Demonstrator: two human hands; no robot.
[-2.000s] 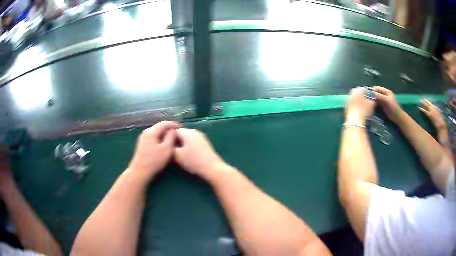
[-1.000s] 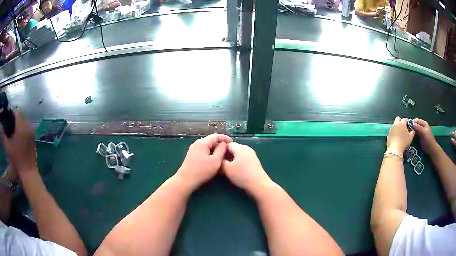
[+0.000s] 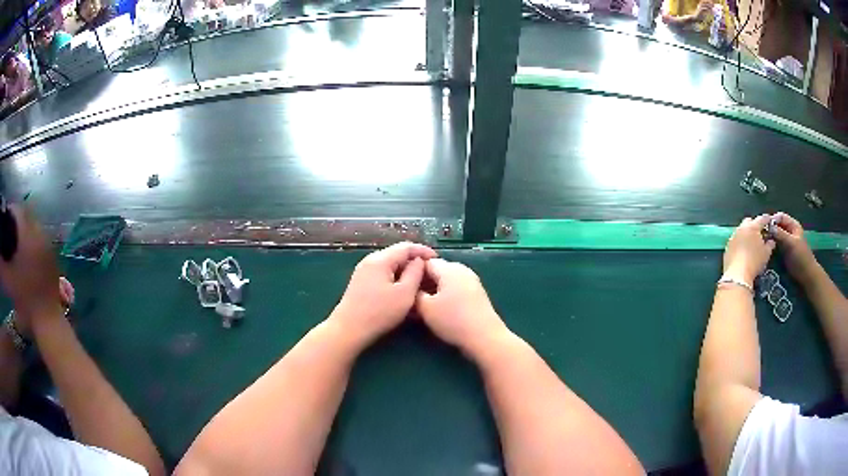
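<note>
My left hand [image 3: 379, 288] and my right hand [image 3: 457, 302] meet at the fingertips above the green bench top, close to its far edge. The fingers are curled together. Whatever may be between them is hidden, so I cannot tell if they hold a part. A small pile of silver-white square cases [image 3: 210, 294] with open or grey centres lies on the bench to the left of my left hand.
Dark conveyor belt [image 3: 251, 191] beyond the bench, with small parts on it. Green post [image 3: 488, 130] at its edge. Green tray [image 3: 94, 238] at left. Neighbour's hand with a black tool [image 3: 8, 232] at far left. Another neighbour's hands [image 3: 747, 253] at right, beside linked-looking cases [image 3: 774, 296].
Since one second ago my hands have barely moved. Small parts on the belt have shifted slightly left. The left neighbour's hand and tool have moved lower. Earlier, the camera view swung left.
</note>
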